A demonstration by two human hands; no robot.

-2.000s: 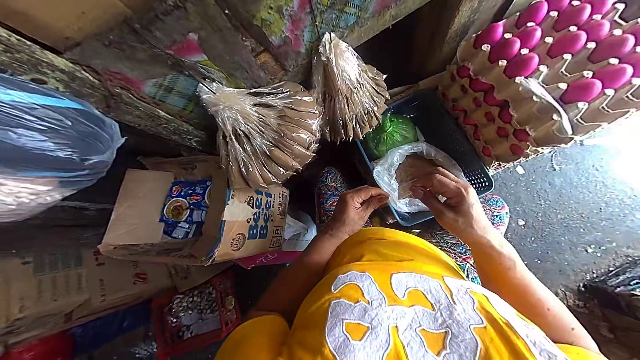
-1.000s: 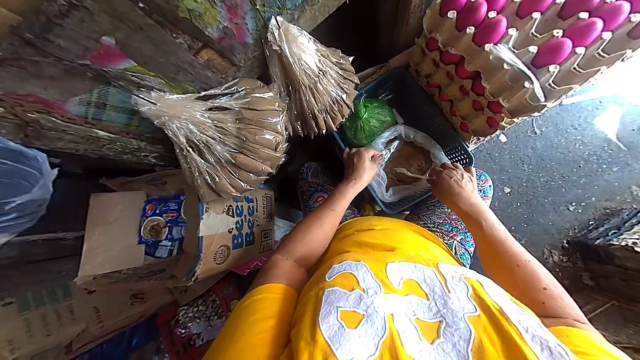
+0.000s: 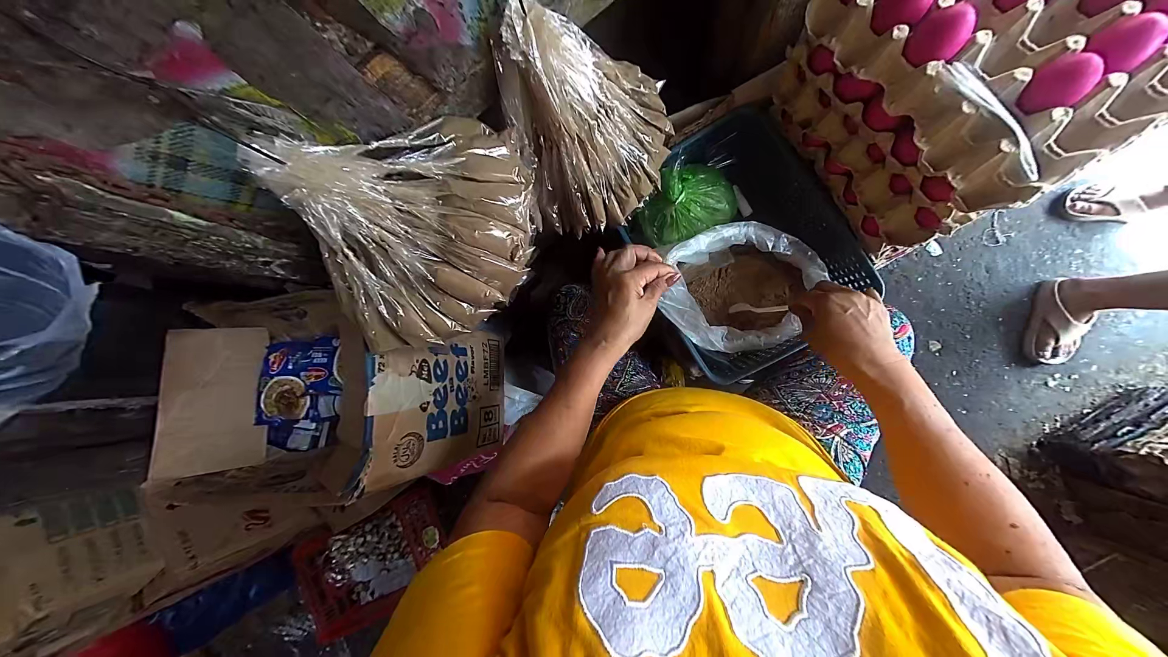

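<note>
A translucent plastic bag [image 3: 815,258] of brown powder [image 3: 741,285] stands open at the near end of a dark plastic basket [image 3: 777,155] by my knees. My left hand [image 3: 630,290] pinches the bag's rim at its left side. At the right side my right hand [image 3: 844,327] grips the rim, its fingertips partly hidden. A pale, thin object [image 3: 762,309] lies on the powder. Beyond the bag, in the same basket, sits a tied green plastic bag [image 3: 689,203].
Trays of pink eggs [image 3: 922,119] are stacked at the upper right. Plastic-wrapped brown bundles [image 3: 438,219] hang at the upper left, above an open carton [image 3: 433,415] with blue packets [image 3: 297,392]. A person's sandalled foot [image 3: 1057,319] is at the far right.
My hands, close together over the bag two seconds ago, have moved apart to its two sides. The bag's mouth is wider and the powder shows more. A person's feet have come into view.
</note>
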